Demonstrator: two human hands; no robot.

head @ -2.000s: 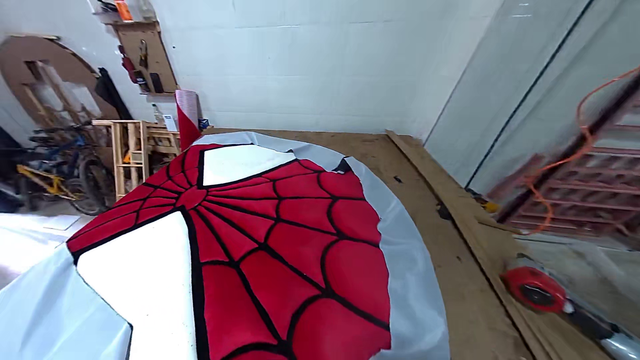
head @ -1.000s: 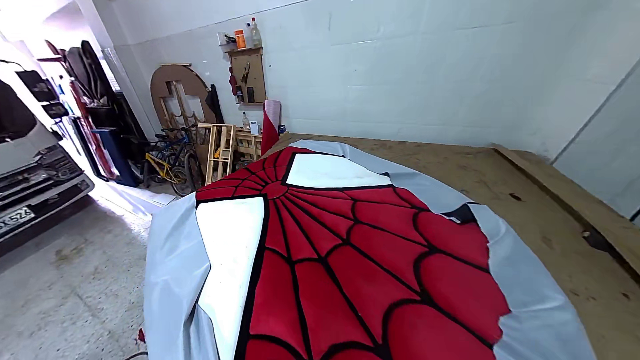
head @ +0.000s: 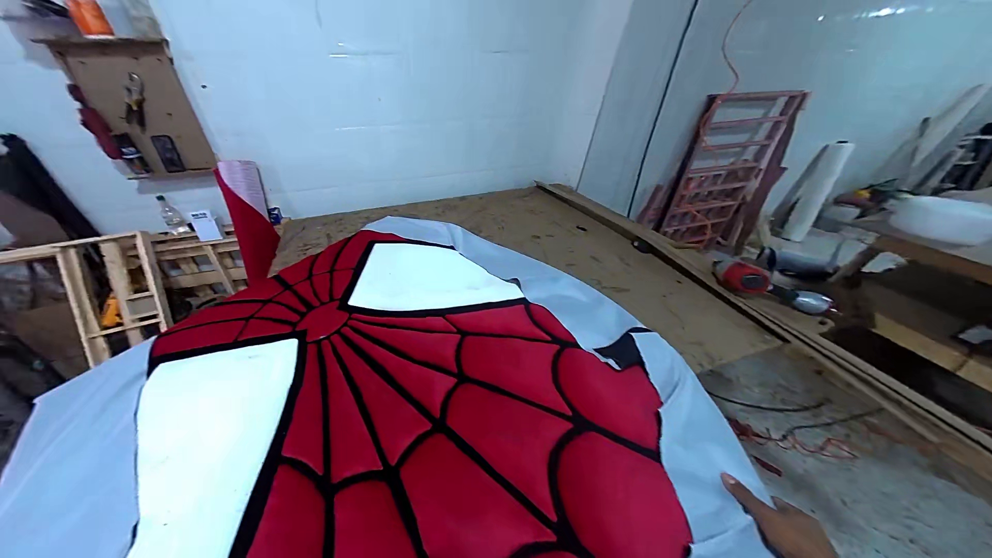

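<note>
A large red Spider-Man mask piece [head: 496, 434] with black web lines and two white eye shapes lies face up, its near end cut off by the frame. Light grey fabric [head: 573, 291] borders it along the right side and spreads out at the left. A small black patch [head: 622, 350] shows at its right edge. My right hand [head: 783, 519] is at the lower right, index finger extended against the grey fabric's outer edge; whether it grips the fabric cannot be told. My left hand is out of view.
Behind the piece stretches a brown board tabletop [head: 542, 225] with a long wooden strip [head: 659, 248] at its right. A red power tool [head: 744, 277] lies beyond. Wooden frames [head: 116, 287] and a red roll [head: 246, 221] stand left. Cables [head: 790, 442] lie on the floor at right.
My right hand has come into view at the lower right, at the grey fabric's edge. The view swung left, then back right.
</note>
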